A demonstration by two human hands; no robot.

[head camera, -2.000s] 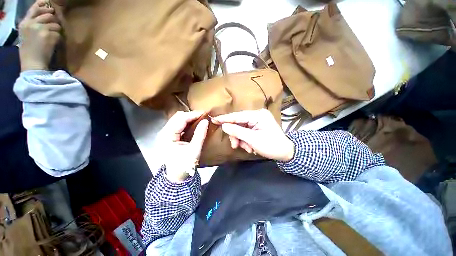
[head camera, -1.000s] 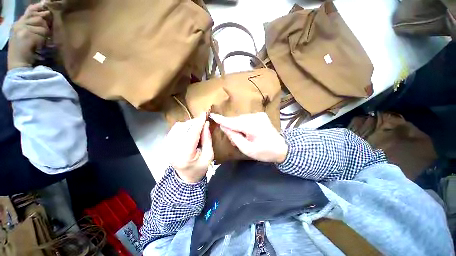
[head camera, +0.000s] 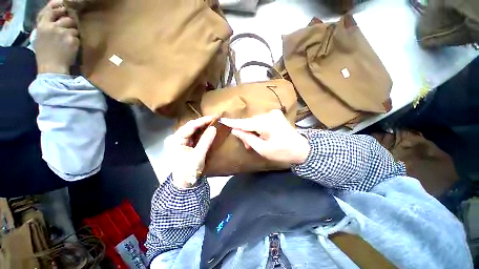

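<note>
A tan-brown bag lies on the table's near edge against my apron, its dark-brown handles pointing away from me. My left hand pinches a small orange-brown trim piece of this bag between thumb and fingers. My right hand meets it from the right, with thumb and index fingertips closed at the trim. Anything thin between the right fingertips is too small to tell. A thin dark cord lies curved on the bag's upper right.
A large brown bag at upper left is held by another person's hand. Another brown bag lies right on the white table. A red packet is low left, beside brown bags.
My left hand tilted upright, then opened out to the left again, still at the trim. My right hand stayed close to it. The other person's hand and large bag shifted slightly right.
</note>
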